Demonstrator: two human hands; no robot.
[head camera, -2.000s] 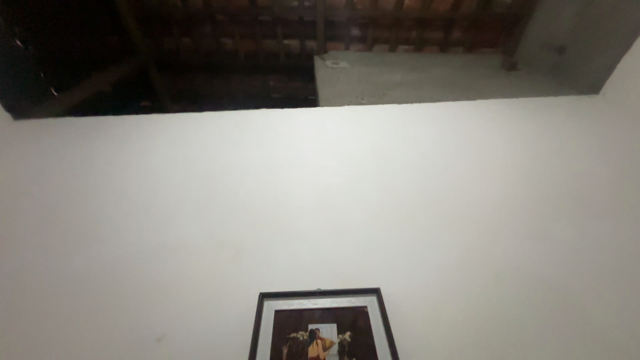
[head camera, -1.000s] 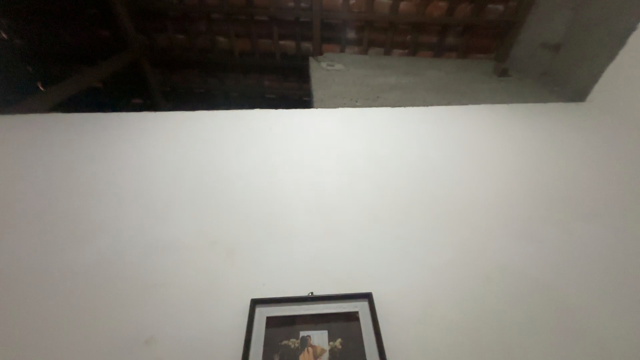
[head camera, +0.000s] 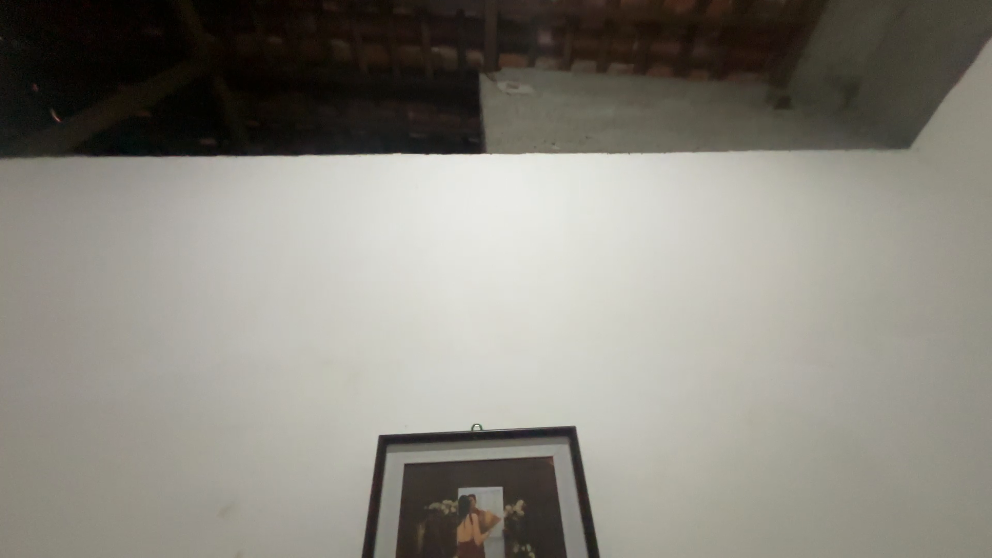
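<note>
Neither of my hands is in view, so what they hold or touch cannot be seen. A picture in a black frame (head camera: 574, 473) with a pale mat hangs on the white wall (head camera: 496, 294) at the bottom middle. A small loop (head camera: 477, 427) stands at its top edge. The picture shows people between pale flowers, and its lower part is cut off by the view's edge.
Above the wall's top edge is a dark roof space with wooden beams (head camera: 124, 101) and roof tiles (head camera: 620, 39). A grey masonry wall (head camera: 635, 116) stands behind at the right. The side wall (head camera: 957, 194) meets the white wall at the right.
</note>
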